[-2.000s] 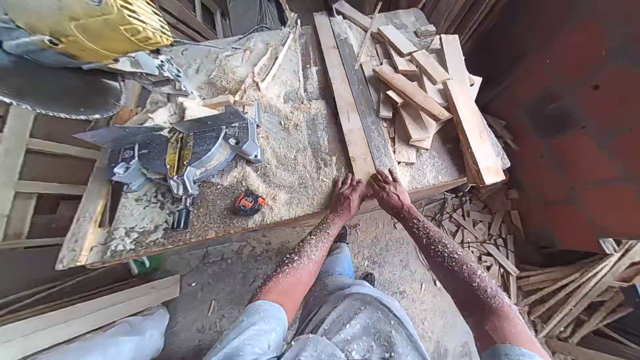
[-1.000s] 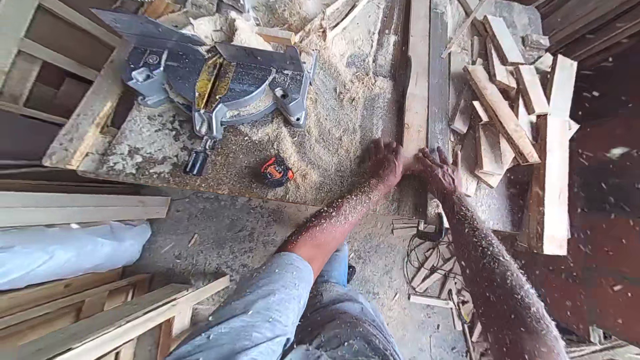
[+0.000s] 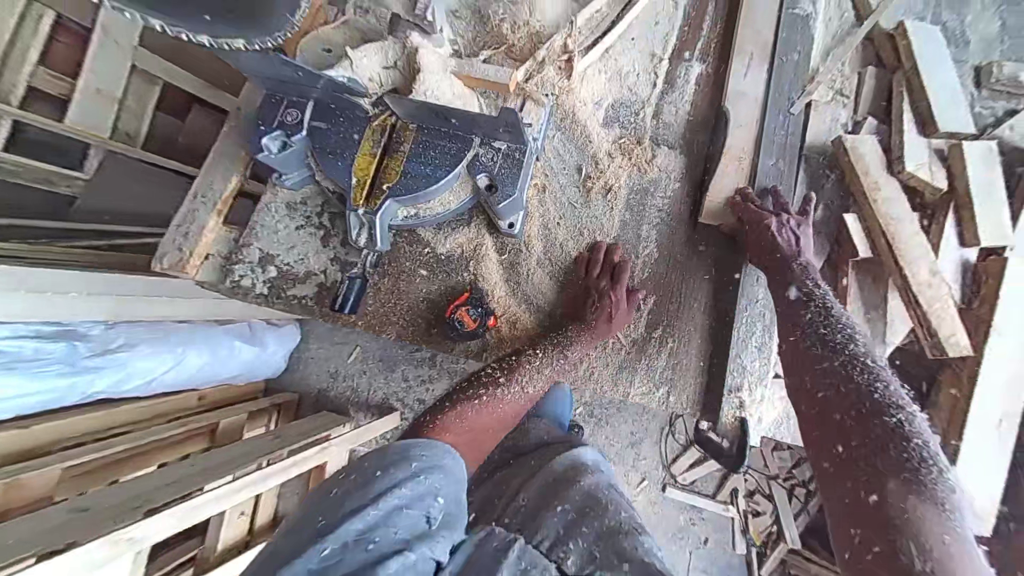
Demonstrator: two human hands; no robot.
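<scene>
My left hand (image 3: 606, 292) rests palm down on the sawdust-covered workbench (image 3: 664, 344), with its fingers spread and nothing in them. Further right, my right hand (image 3: 772, 228) lies over the near end of a long wooden board (image 3: 744, 120) and the grey strip (image 3: 788, 104) beside it; its fingers touch the board's end, and the palm side is hidden. A black and orange tape measure (image 3: 470, 314) sits left of my left hand. Behind it stands the miter saw's base (image 3: 432, 160), and part of its toothed circular blade (image 3: 216, 20) shows at the top left. Sawdust coats both forearms.
Short wood offcuts (image 3: 904, 240) are piled on the right. A clamp (image 3: 722, 444) is at the bench's near edge, above wood scraps (image 3: 780, 504) on the floor. Wooden frames (image 3: 200, 472) and a white plastic-wrapped bundle (image 3: 144, 360) lie at the lower left.
My left hand has come off the board's near end and moved left onto the bench. My right hand remains at the board's end. The view has shifted considerably.
</scene>
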